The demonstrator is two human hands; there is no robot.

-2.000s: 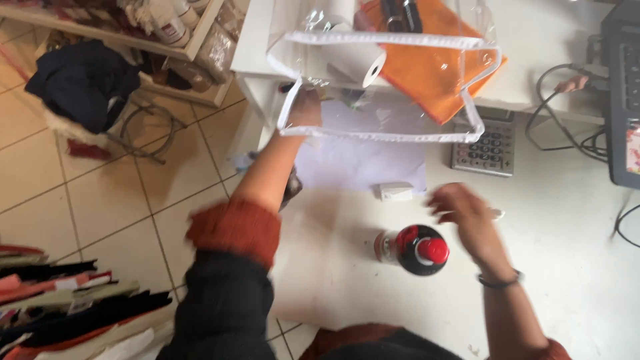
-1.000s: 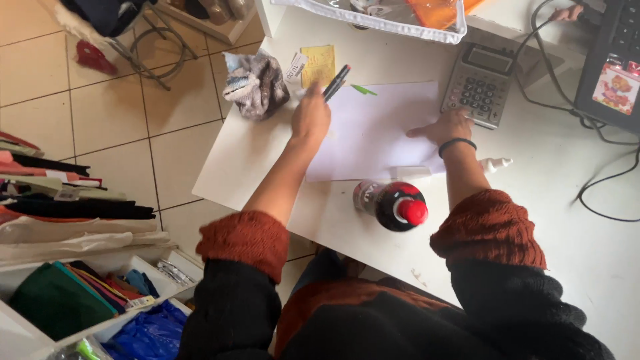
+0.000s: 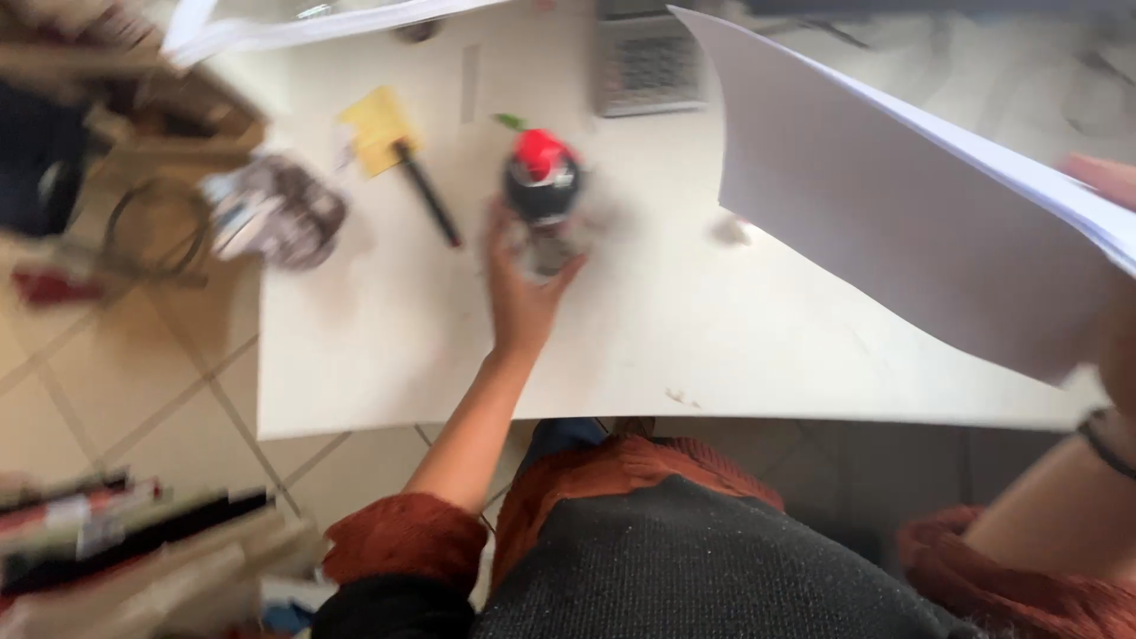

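Observation:
My left hand (image 3: 525, 288) is closed around a dark bottle with a red cap (image 3: 543, 182), over the white table (image 3: 603, 355). At the right edge, my right hand (image 3: 1116, 328) grips several white paper sheets (image 3: 896, 204), held up off the table and tilted; part of this hand is cut off by the frame. Left of the bottle, a dark pen or marker (image 3: 429, 195) lies with one end on a yellow paper note (image 3: 374, 131). A small green object (image 3: 510, 122) lies just behind the bottle. A crumpled patterned cloth (image 3: 288, 213) rests near the table's left edge.
A calculator (image 3: 650, 67) lies at the back, near the raised sheets. The white-edged clear bag (image 3: 337, 25) is at the upper left. Small whitish bits (image 3: 732, 229) lie mid-table. Hanging or stacked clothes (image 3: 133, 541) are at the lower left, beside the tiled floor.
My right hand has lifted the white sheets off the table, to the right. My left hand has let go of the pen and taken hold of the bottle, which has moved left and back from near the sheets.

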